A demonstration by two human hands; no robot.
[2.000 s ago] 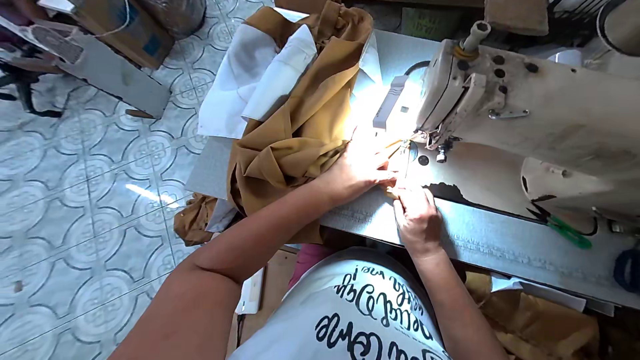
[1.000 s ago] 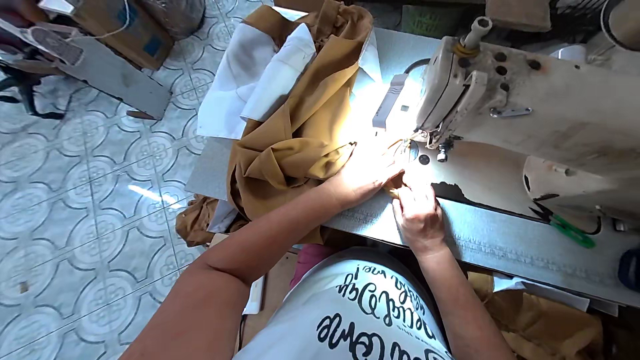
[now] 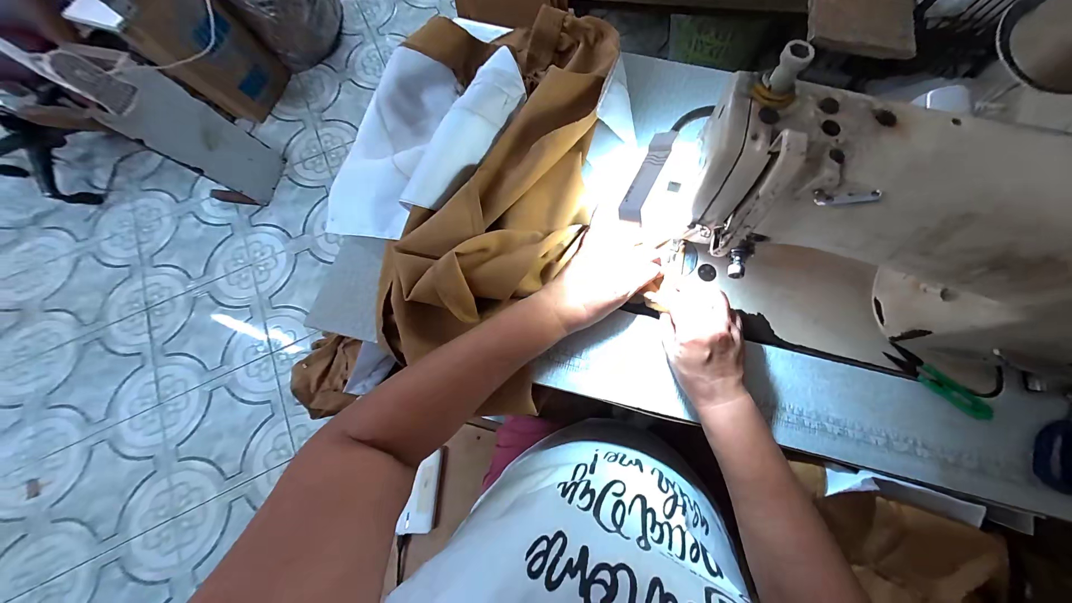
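Brown fabric point(image 3: 502, 243) lies heaped with white pieces point(image 3: 461, 134) on the left of the sewing table. To its right stands an industrial sewing machine point(image 3: 837, 159), its needle area brightly lit. My left hand point(image 3: 599, 280) rests on the brown fabric just left of the needle, its fingers partly lost in glare. Close in front of the needle, my right hand point(image 3: 703, 339) has its fingers bent on a small edge of the brown cloth. Both hands have their fingertips near each other at that edge. Glare hides the exact hold.
Green-handled thread snips point(image 3: 955, 389) lie on the table's right part, below the machine arm. A grey lamp point(image 3: 649, 176) stands beside the needle head. More brown cloth point(image 3: 913, 536) hangs below the table at right. Cardboard boxes point(image 3: 218, 59) stand on the tiled floor at upper left.
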